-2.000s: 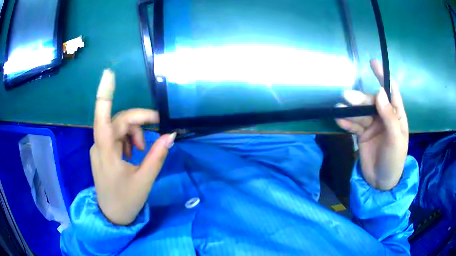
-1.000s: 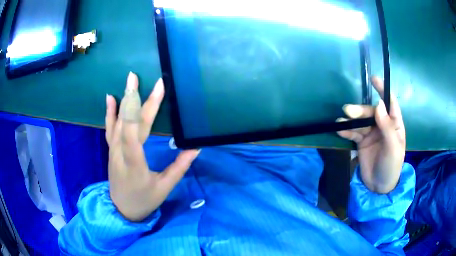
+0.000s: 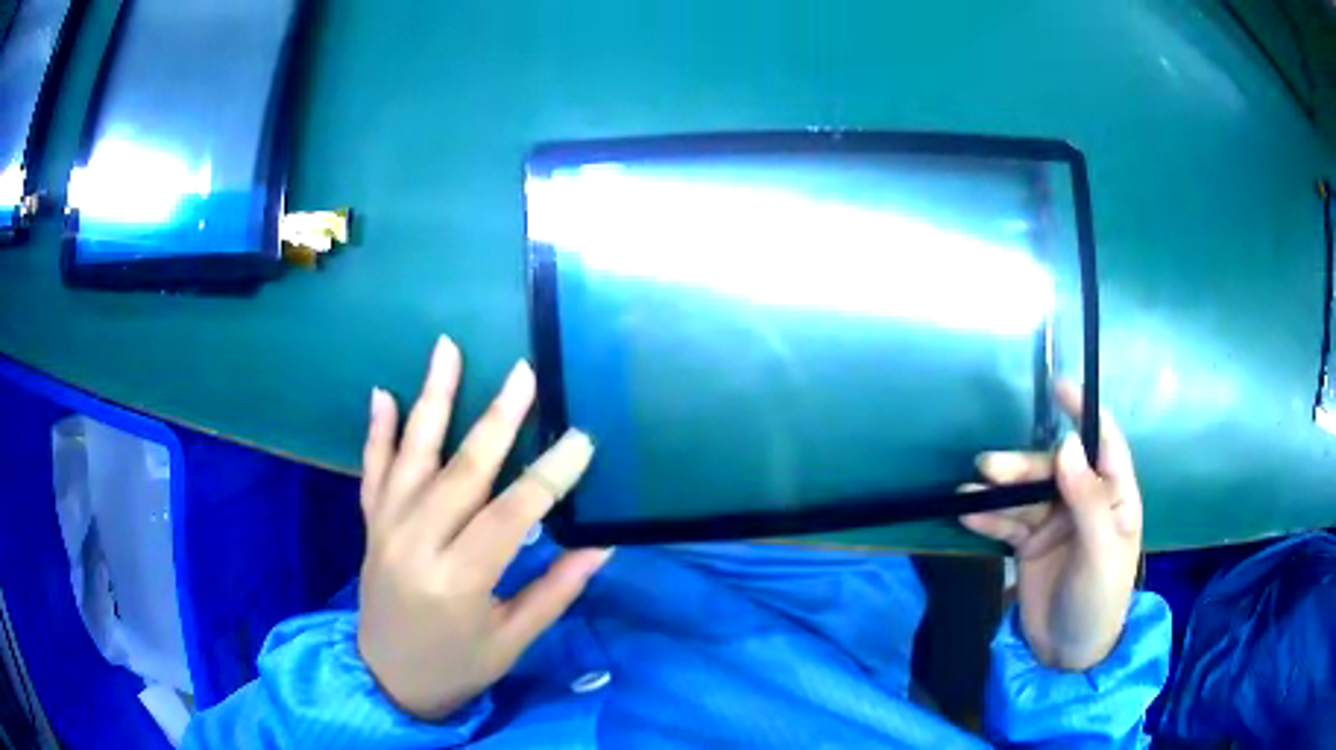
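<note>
A see-through touch panel [image 3: 821, 366] with a black border is held over the front edge of the green bench, with a band of glare across it. My right hand [image 3: 1077, 542] grips its lower right corner, fingers behind the glass. My left hand [image 3: 469, 542] is at its lower left corner, fingers spread; the finger with a pale cover lies over the black border and the thumb is at the bottom edge. Whether the left hand pinches the panel cannot be told. Another dark strip shows through the glass near its right side.
A waiting panel [image 3: 183, 139] with a gold flex tail [image 3: 315, 235] lies at the left on the green bench [image 3: 425, 88], part of another beyond it. A blue bin [image 3: 169, 586] is below left. A dark edge [image 3: 1326, 308] shows at far right.
The view has shifted so the whole panel shows lower in the picture. My left hand has moved onto the panel's lower left corner. My right hand keeps its grip.
</note>
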